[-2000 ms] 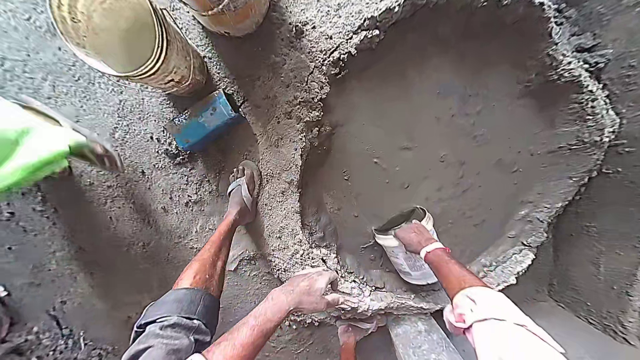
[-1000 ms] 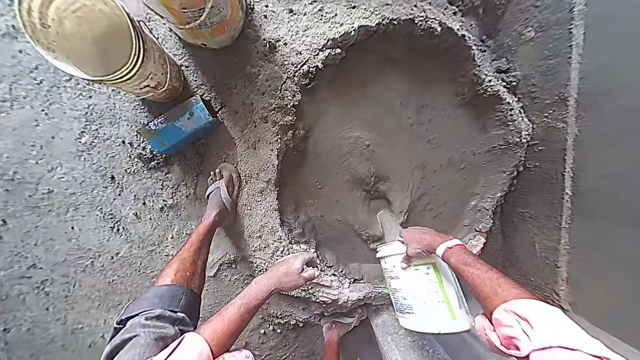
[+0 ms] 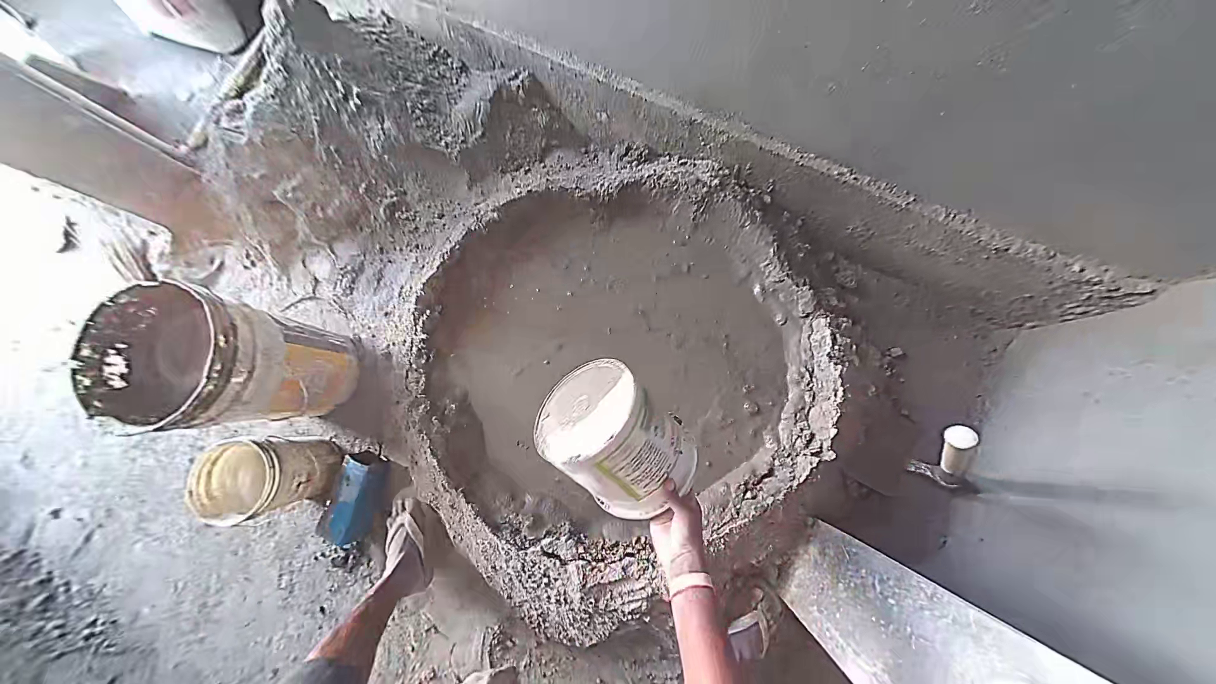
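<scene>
My right hand (image 3: 678, 534) grips a white plastic tub (image 3: 632, 461) with print on its side, held tilted above the near part of a round pool of wet grey mortar (image 3: 608, 304). The bottom of the tub faces up and away, so its mouth is hidden. A thick, crumbly ring of mortar (image 3: 822, 389) surrounds the pool. My left hand is out of the frame. My foot in a sandal (image 3: 407, 541) stands at the ring's left edge, and part of the other foot (image 3: 748, 635) shows below it.
A large bucket (image 3: 256, 366), a smaller bucket (image 3: 302, 467) and a blue box-like object (image 3: 355, 501) lie left of the ring. A metal sheet or board (image 3: 912, 608) extends at the lower right. A short capped pipe (image 3: 959, 448) stands on the right, and a plastered wall (image 3: 912, 104) rises behind.
My left hand has gone out of view from the near rim. The tub, earlier dipped and then pouring into the pool, is now tilted with its bottom up. The view has turned considerably.
</scene>
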